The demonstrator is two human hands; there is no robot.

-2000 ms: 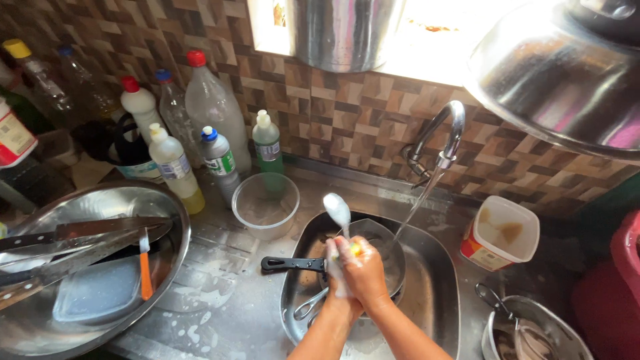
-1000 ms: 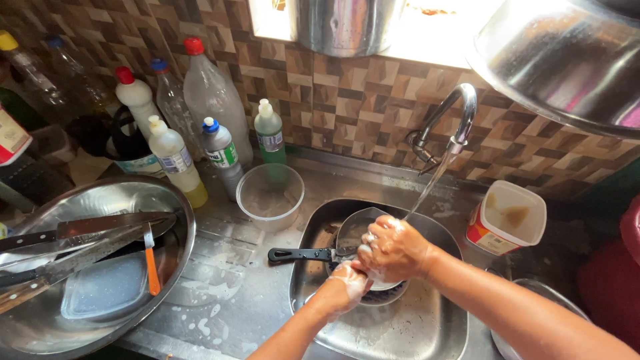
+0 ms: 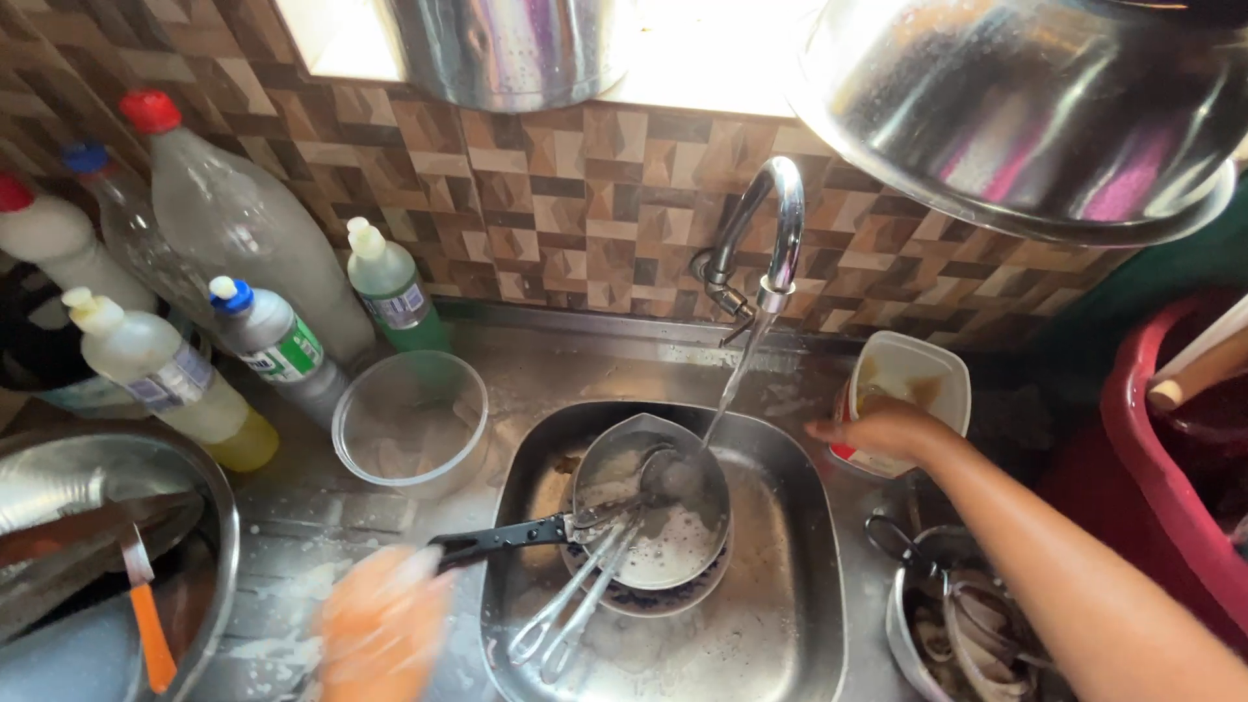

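My right hand [image 3: 892, 426] reaches into the white plastic tub [image 3: 960, 380] behind the sink's right side; its fingers are partly hidden. My left hand [image 3: 385, 619], blurred and soapy, is over the drainboard, near the black handle of a small pan [image 3: 673, 546]. Whether it holds anything cannot be made out. In the steel sink [image 3: 804, 546] the pan holds soapy water and metal utensils [image 3: 575, 614], among them a ladle or spoon, and rests on a patterned dish [image 3: 697, 600]. Water runs from the chrome faucet [image 3: 785, 234] into the pan.
Left are a clear round container [image 3: 409, 473], several bottles [image 3: 278, 341] and a steel basin [image 3: 229, 546] with knives and an orange-handled knife [image 3: 151, 634]. Right are a pot [image 3: 902, 624] of utensils and a red tub [image 3: 1131, 419]. A large steel bowl [image 3: 1004, 127] overhangs the upper right.
My hands, together over the sink before, are now apart: the right at the white tub, the left over the drainboard. Utensils now show in the pan. The view has shifted closer.
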